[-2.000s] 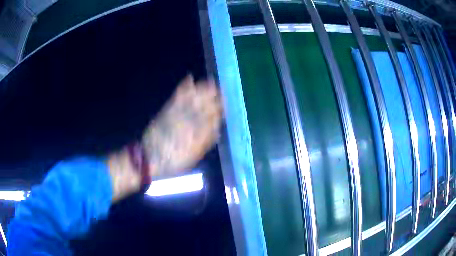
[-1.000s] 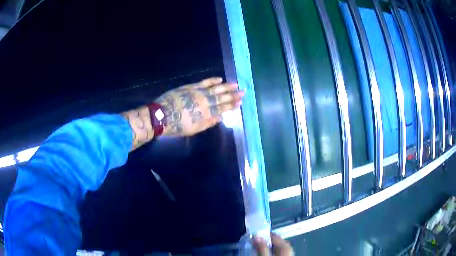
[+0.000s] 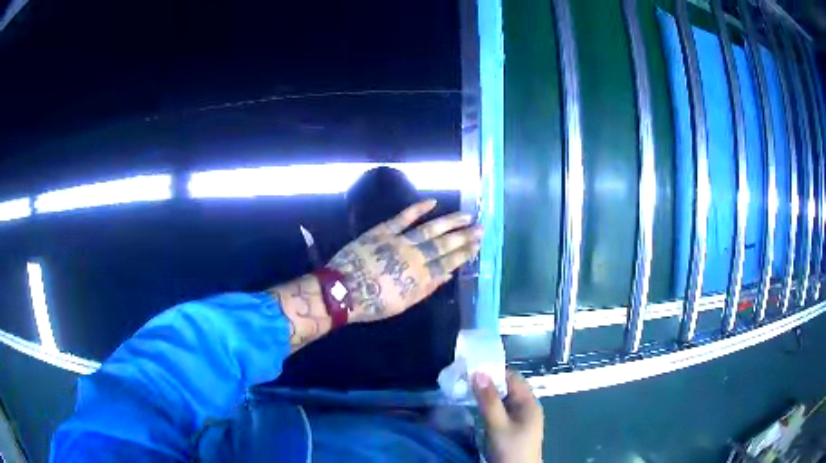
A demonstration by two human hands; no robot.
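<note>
A glossy black panel (image 3: 226, 136) lies at the left and centre. A silver and bright-blue strip (image 3: 490, 181) runs along its right edge. My left hand (image 3: 389, 271) lies palm down with fingers spread, fingertips at the silver border beside the blue strip. It holds nothing visible; its thumb is hidden. My right hand (image 3: 514, 418), partly cut off by the bottom edge, pinches a crumpled white piece (image 3: 477, 357) at the near end of the strip. Whether this is tape or cloth I cannot tell. A thin dark stick with a pale tip (image 3: 307, 237) shows on the panel near my left wrist.
A roller conveyor with shiny metal tubes (image 3: 572, 181) is at the right, above a green surface and a blue sheet (image 3: 715, 163). A white rail (image 3: 625, 373) runs along its near side. Mixed items (image 3: 777, 436) lie at the lower right. The panel reflects ceiling lights.
My left hand has slid along the edge towards me, from blurred motion to a flat rest. My right hand has come into view with the white piece. The view has shifted.
</note>
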